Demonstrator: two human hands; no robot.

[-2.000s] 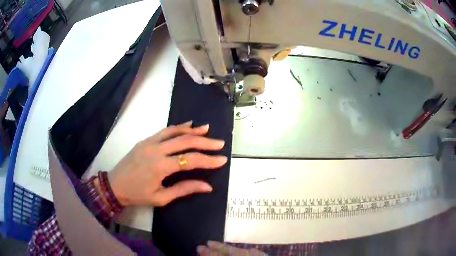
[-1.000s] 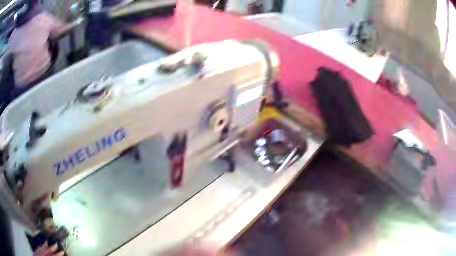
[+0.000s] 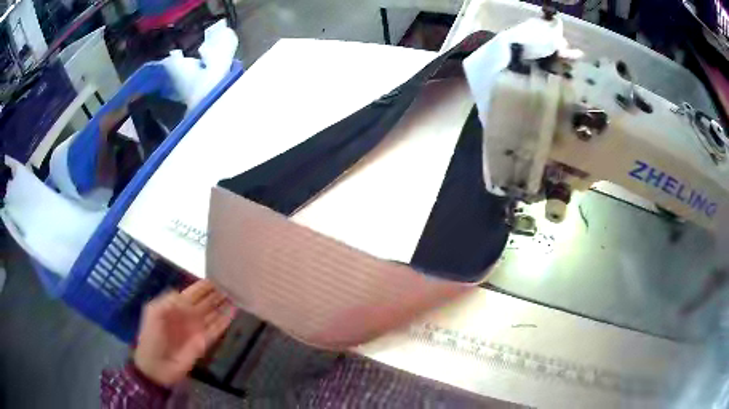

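Observation:
A long strip, dark on one side and pinkish-brown striped on the other, lies in a loop on the white table. Its dark right end runs under the needle area of the cream sewing machine. The striped face bends around the front and overhangs the table's front edge. My left hand is at the lower left, just off the table edge below the strip's left bend, fingers apart and holding nothing, slightly blurred. My right hand is not in view.
A blue slotted basket with white and dark pieces stands left of the table. The metal bed lies right of the needle, with thread scraps. A printed scale runs along the front edge. A blurred pale shape covers the lower right corner.
The view swung right and then back left. My left hand has left the dark fabric and is now off the table's edge. The strip's striped face now curves across the front. My right fingertips are gone.

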